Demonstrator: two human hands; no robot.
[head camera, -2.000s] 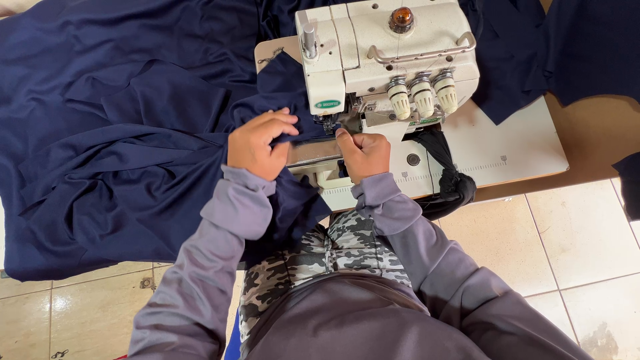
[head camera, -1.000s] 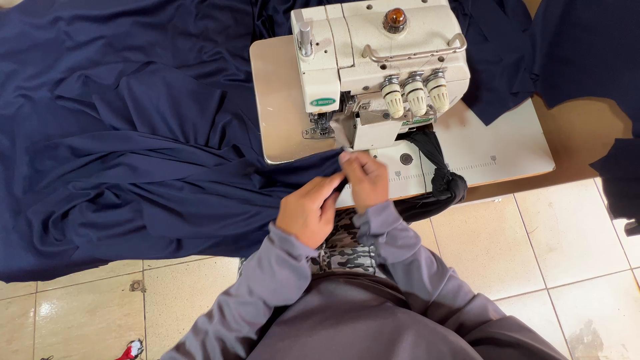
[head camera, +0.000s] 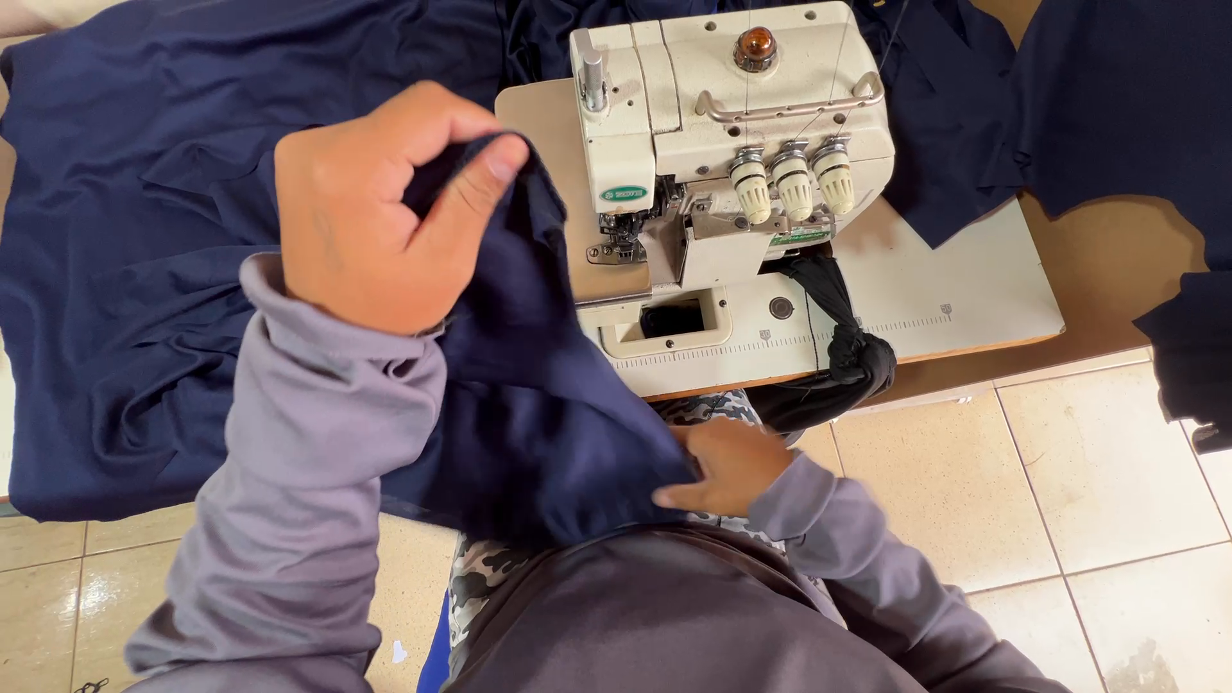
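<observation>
My left hand (head camera: 385, 207) is raised left of the white overlock sewing machine (head camera: 741, 106), pinching the edge of navy blue fabric (head camera: 539, 414) between thumb and fingers. The cloth hangs from it across my lap. Lower down, below the machine's bed, my right hand (head camera: 727, 467) grips the same cloth at its right edge, slightly blurred. The presser foot (head camera: 616, 252) shows with no cloth under it. A large spread of the navy fabric lies over the left side of the table.
Black cloth (head camera: 857, 356) is knotted at the table's front edge, right of the machine. More navy cut pieces (head camera: 1116, 125) lie at the right. Threads run to the machine's three tension knobs (head camera: 791, 183). Tiled floor (head camera: 943, 481) shows below.
My hands were close together in front of the machine; now they are apart, the left raised up and to the left, the right lower, near my lap. The cloth is stretched between them.
</observation>
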